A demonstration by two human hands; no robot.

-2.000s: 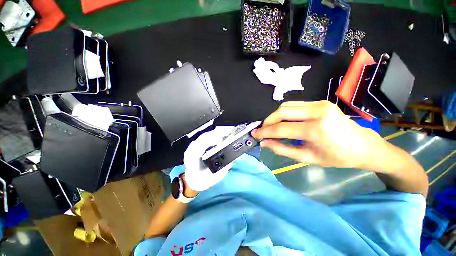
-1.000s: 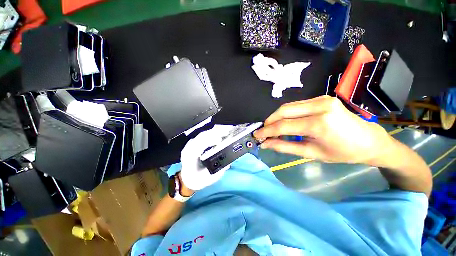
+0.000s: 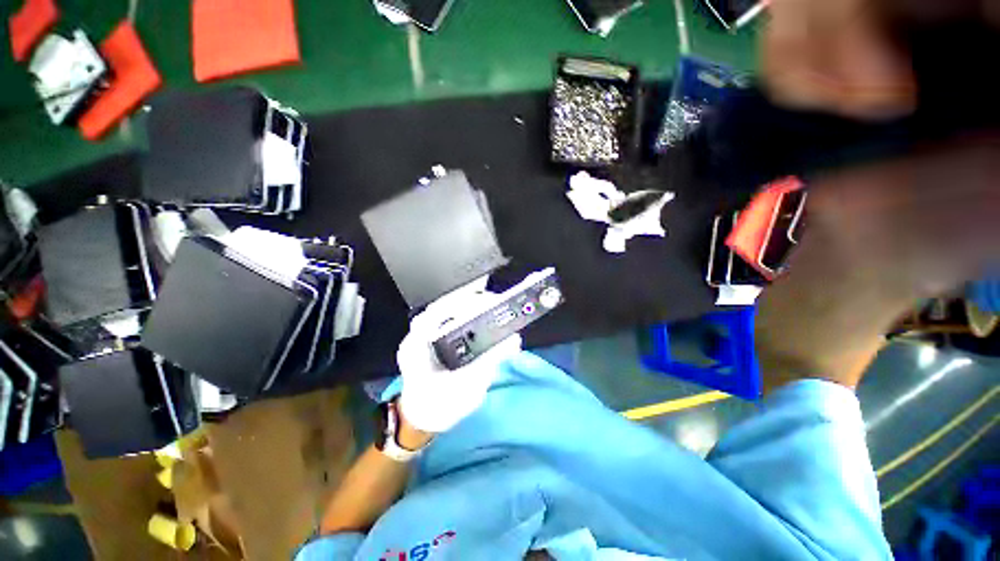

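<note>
My left hand (image 3: 455, 367), in a white glove, holds a black electronic unit (image 3: 501, 318) edge-on, its port panel facing up toward me. The panel shows several sockets, and a shiny round metal piece (image 3: 549, 296) sits at its right end. My right hand (image 3: 844, 60), bare, is raised at the upper right, very close to the camera and blurred. It is around a thick black tool (image 3: 768, 137), likely a power screwdriver. The tool's tip and the exact grip cannot be made out, and it is apart from the unit.
A black parts bin (image 3: 593, 115) and a blue parts bin (image 3: 685, 104) stand at the back. A crumpled white glove (image 3: 636, 231) lies before them. Stacked black units (image 3: 225, 312) are at left, a single pile (image 3: 433, 236) nearer. An orange-red foam pad (image 3: 757, 230) stands among units at right.
My right hand has left the unit's right end and moved up and right, now with the black tool. The metal piece there is uncovered. The view has shifted, showing more of the green belt.
</note>
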